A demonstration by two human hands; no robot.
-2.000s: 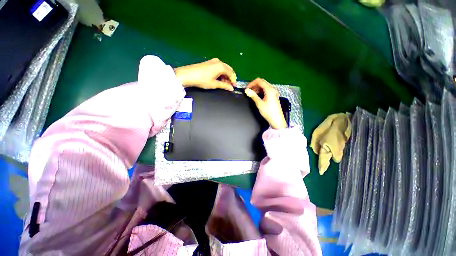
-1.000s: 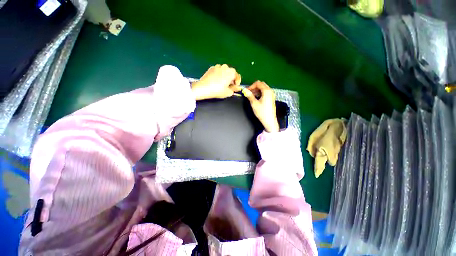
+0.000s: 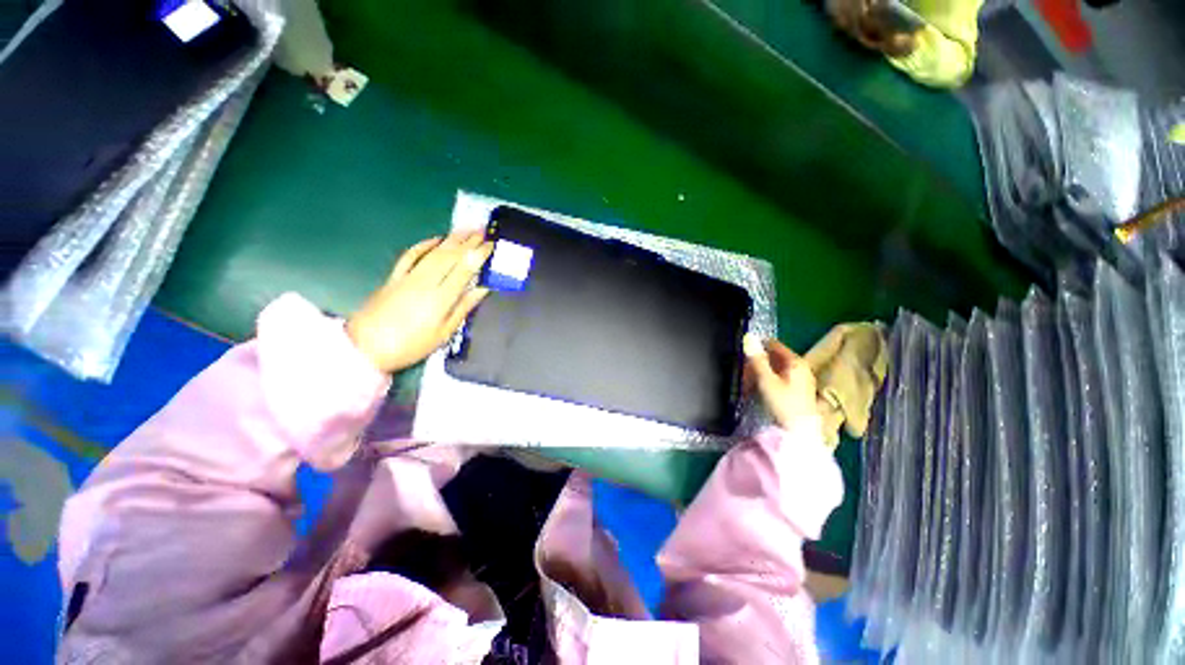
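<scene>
The black panel unit [image 3: 604, 325] lies flat on a silvery bubble-wrap bag [image 3: 520, 418], slightly tilted, its right end lower. A white-and-blue label [image 3: 509, 265] shows near its left end. My left hand [image 3: 422, 301] rests its fingers on the panel's left end. My right hand [image 3: 780, 383] is at the panel's right end, fingertips at its edge, beside the crumpled yellow-tan cloth [image 3: 851, 377]. Whether it grips the panel or touches the cloth is hard to tell.
Bubble-wrap bags [image 3: 1014, 481] stand in a fanned row at right. Another black unit [image 3: 117, 117] lies on bubble wrap at upper left. More grey bags [image 3: 1072, 156] lie at upper right. A person's yellow sleeve [image 3: 942, 46] shows at the top right. A tag [image 3: 343, 87] hangs near a post.
My hands have moved from the panel's far long edge to its two ends. The panel now sits turned slightly, with its label uncovered. A person's arm reaches further in at top right.
</scene>
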